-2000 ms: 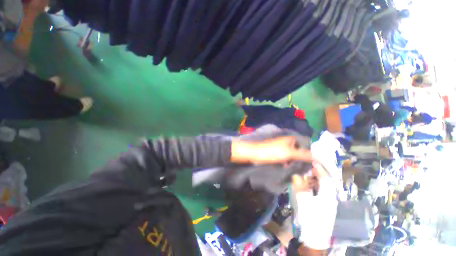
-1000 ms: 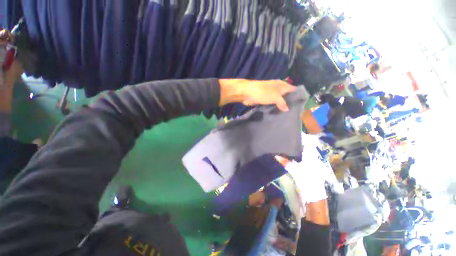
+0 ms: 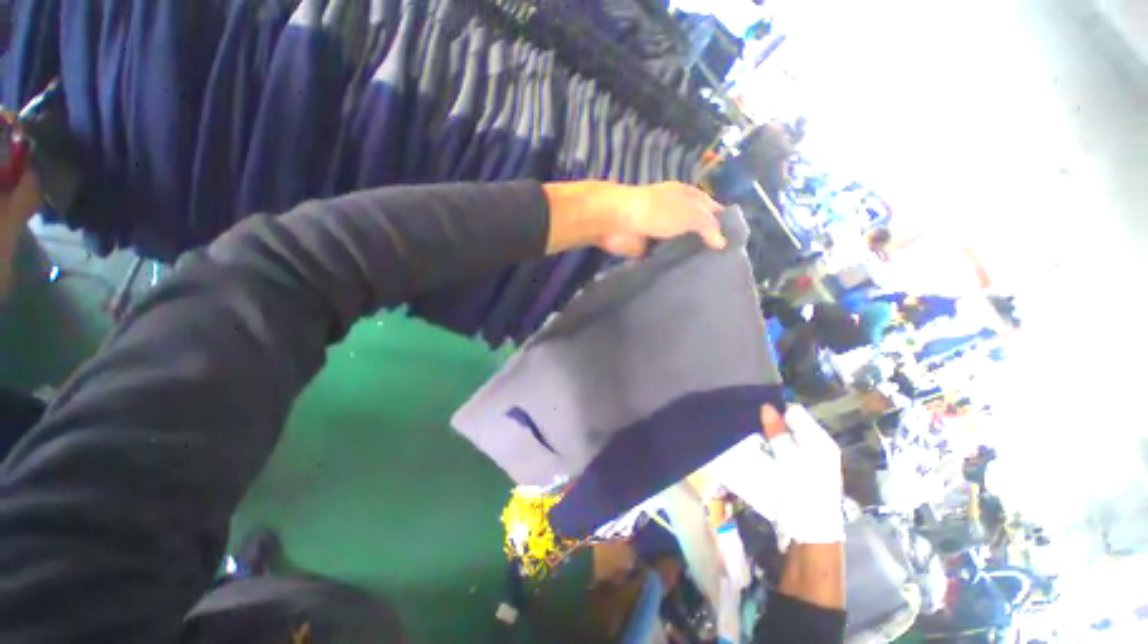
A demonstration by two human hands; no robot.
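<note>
A grey-and-navy garment piece (image 3: 667, 333) is spread between my hands, with a light grey end and a small dark slit or mark at its lower left. My left hand (image 3: 661, 216), bare, grips its upper grey corner. My right hand (image 3: 793, 472), in a white glove with a bare fingertip showing, holds the navy edge at the lower right. Most of its fingers are blurred by glare. I cannot tell whether it holds a tool.
A dense row of hanging navy garments (image 3: 277, 138) with grey upper ends runs across the top. Part of another person's hand (image 3: 15, 208) with something red is at the left edge. A yellow tangle (image 3: 534, 528) lies below the cloth. Cluttered goods fill the right over green floor (image 3: 378, 466).
The cloth was bunched, then lifted and turned, and now is spread wider with more navy showing. My right hand has moved lower, away from my left hand. The view has tilted.
</note>
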